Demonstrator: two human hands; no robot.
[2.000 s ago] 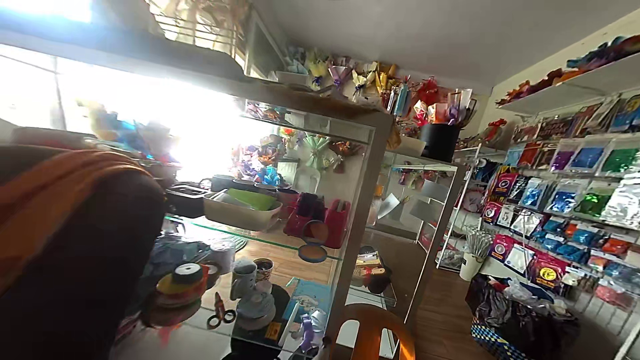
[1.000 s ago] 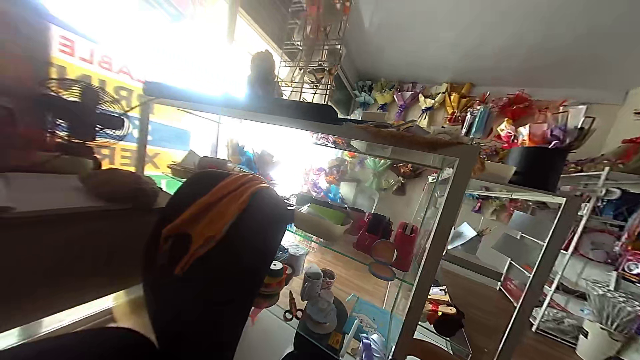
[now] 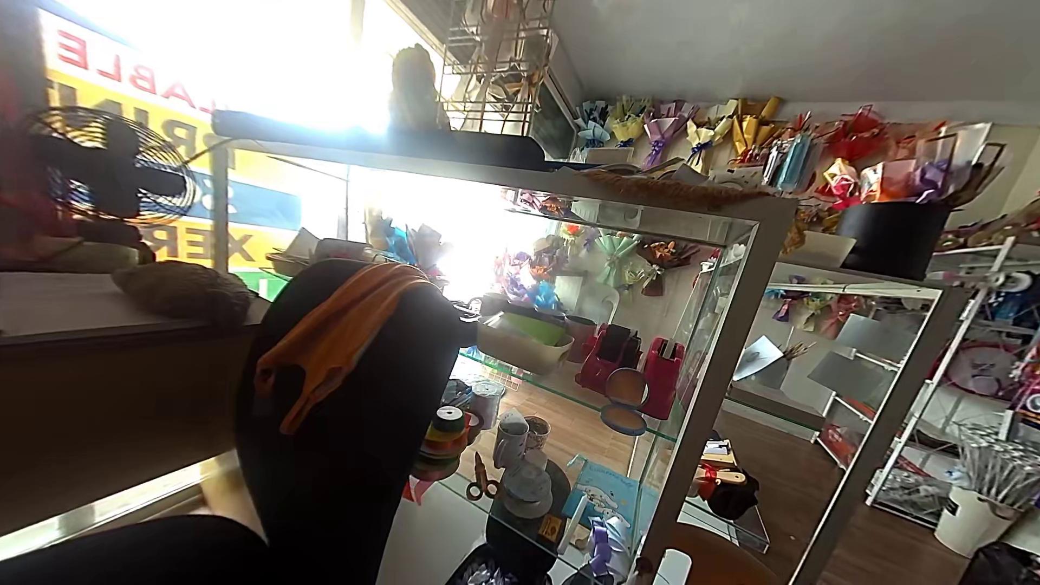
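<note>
Neither my left hand nor my right hand shows in the head view. A black chair back point(image 3: 349, 422) stands close in front, with an orange cloth point(image 3: 345, 333) draped over its top. Right of it is a glass display case point(image 3: 719, 357) with a pale frame. On its glass shelf are a cream plastic basket point(image 3: 524, 345) and red tape dispensers point(image 3: 664, 378). Lower down are ribbon spools point(image 3: 443, 443), a pair of scissors point(image 3: 481, 478), mugs point(image 3: 511, 439) and a light-blue printed item point(image 3: 605, 491).
A desk point(image 3: 97, 390) and a black fan point(image 3: 114, 166) are at the left, before a bright window with a sign. Wrapped bouquets point(image 3: 666, 130) line the back wall. A second glass case point(image 3: 861, 439) and a white bucket point(image 3: 975, 520) stand at the right.
The view has turned left since the first frame, bringing the fan, the desk and the window sign into sight. The chair back with its orange cloth now shows more fully.
</note>
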